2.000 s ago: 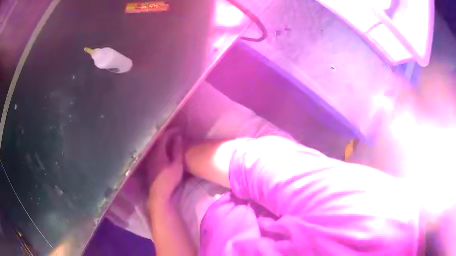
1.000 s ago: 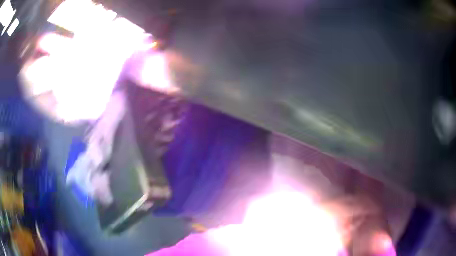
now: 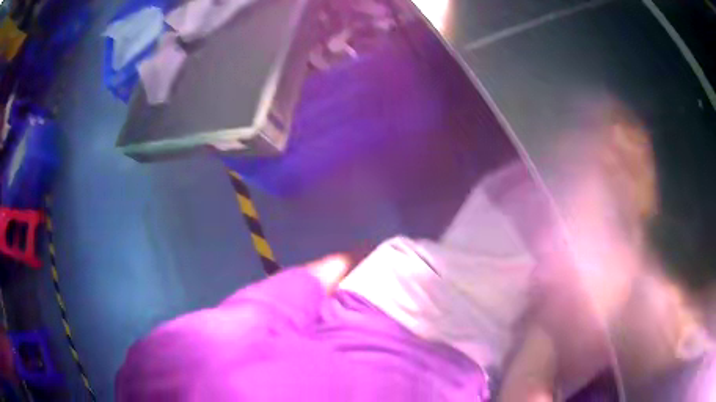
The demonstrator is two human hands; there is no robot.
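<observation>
The dark green bench top (image 3: 542,86) fills the right side, with its curved edge running down the picture. A strongly blurred, skin-toned shape that looks like one of my hands (image 3: 624,161) is over the bench top at the right. More blurred skin shows at the lower right, partly below the bench edge. I cannot tell which hand is which, how the fingers stand or whether anything is held. No product or bottle can be made out.
A grey-green tray (image 3: 212,78) with a pale rim stands at the upper left, beside a blue crate (image 3: 345,118) holding pale parts. Pale cloth (image 3: 161,67) hangs by the tray. Yellow-black tape (image 3: 251,224) marks the floor. Red and blue crates stand far left.
The view has swung from the bench to the tray, crate and floor. The white bottle and orange-red stick seen earlier are out of view. A blurred hand now shows over the bench.
</observation>
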